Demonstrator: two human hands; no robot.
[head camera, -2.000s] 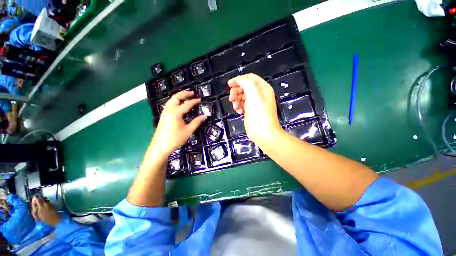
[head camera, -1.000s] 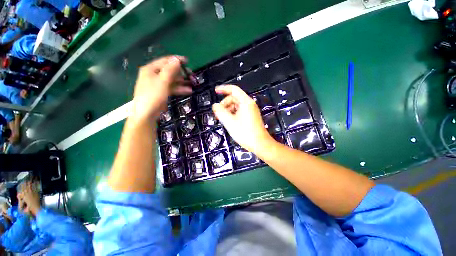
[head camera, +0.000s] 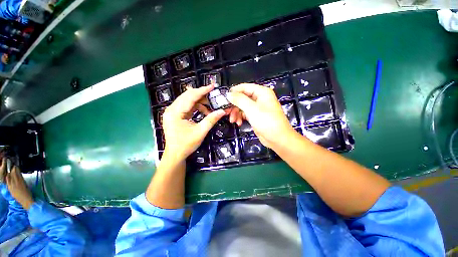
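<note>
A small black module (head camera: 219, 98) with a pale square face is held over the tray between the fingertips of both hands. My left hand (head camera: 187, 120) grips it from the left with thumb and forefinger. My right hand (head camera: 261, 113) touches its right edge with thumb and fingers. The glossy black blister tray (head camera: 271, 52) lies below, partly hidden by my hands. Its left columns hold several square modules (head camera: 207, 53). Its right pockets show no modules, only white specks.
A blue pen-like stick (head camera: 374, 95) lies right of the tray. Clear tubing (head camera: 433, 120) loops at the far right. A white rail (head camera: 95, 96) runs behind, beside the green belt (head camera: 105, 47). Another person's hands (head camera: 15, 178) work near a black box (head camera: 27, 145) at left.
My left hand has come back from the tray's upper left corner to meet my right hand, with a module now between them. The view has shifted.
</note>
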